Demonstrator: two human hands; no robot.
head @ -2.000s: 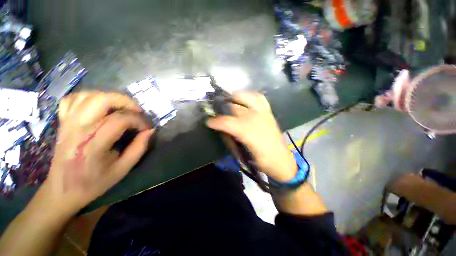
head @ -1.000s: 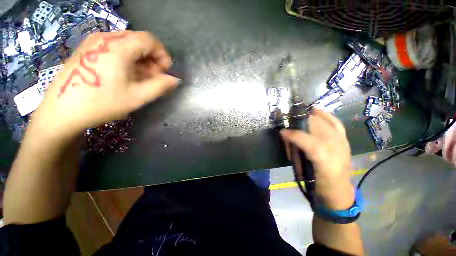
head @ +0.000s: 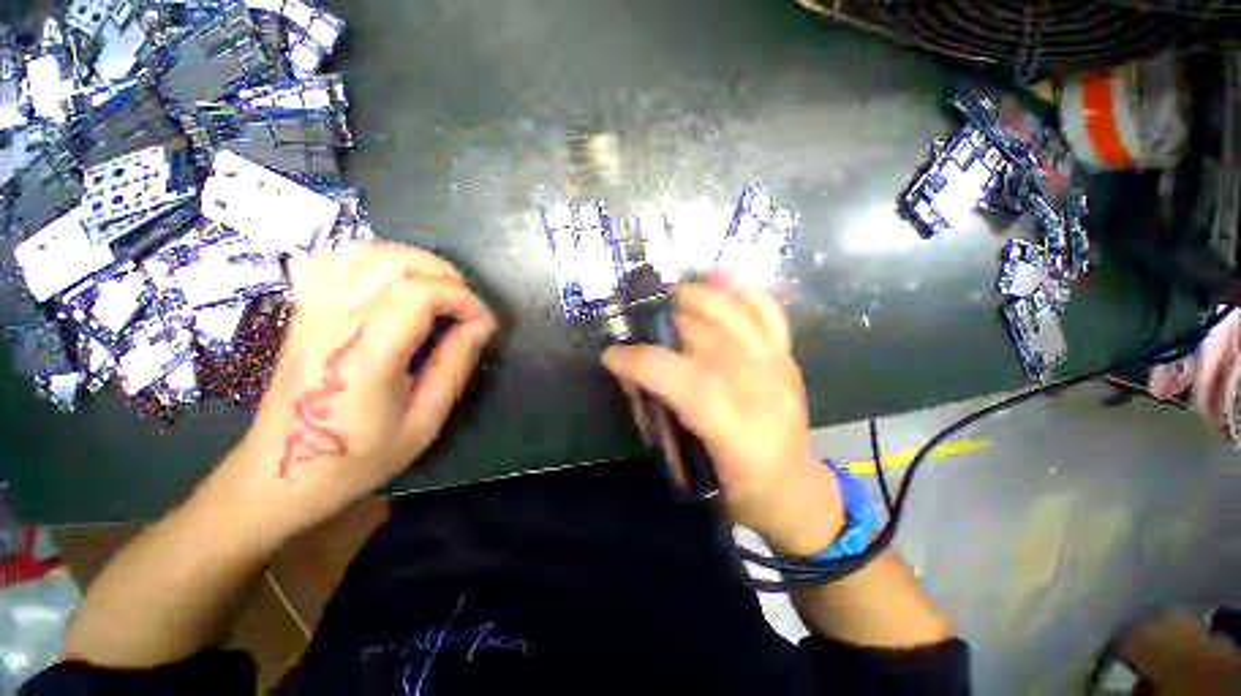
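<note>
My right hand [head: 728, 394] holds the black handle of the corded heating tool [head: 670, 442]; its front end is blurred above the bench. Circuit boards lie around the tool's front: one on its left [head: 584, 258] and one on its right [head: 759, 238], near the glare. My left hand [head: 388, 360] is bare, with thumb and index finger brought together, beside the left pile. Whether something small is between these fingertips cannot be told.
A large pile of boards [head: 177, 190] lies at the left, with reddish-brown grains [head: 245, 356] below it. A smaller board pile [head: 960, 184] is at the right. A white roll with an orange band [head: 1109, 123] and a dark wire grille [head: 1034, 30] are top right. The cord [head: 953, 432] crosses the bench edge.
Since one second ago, my right hand has moved left with the tool to mid-bench. My left hand has come down, uncovering more of the left pile. Boards now lie at mid-bench.
</note>
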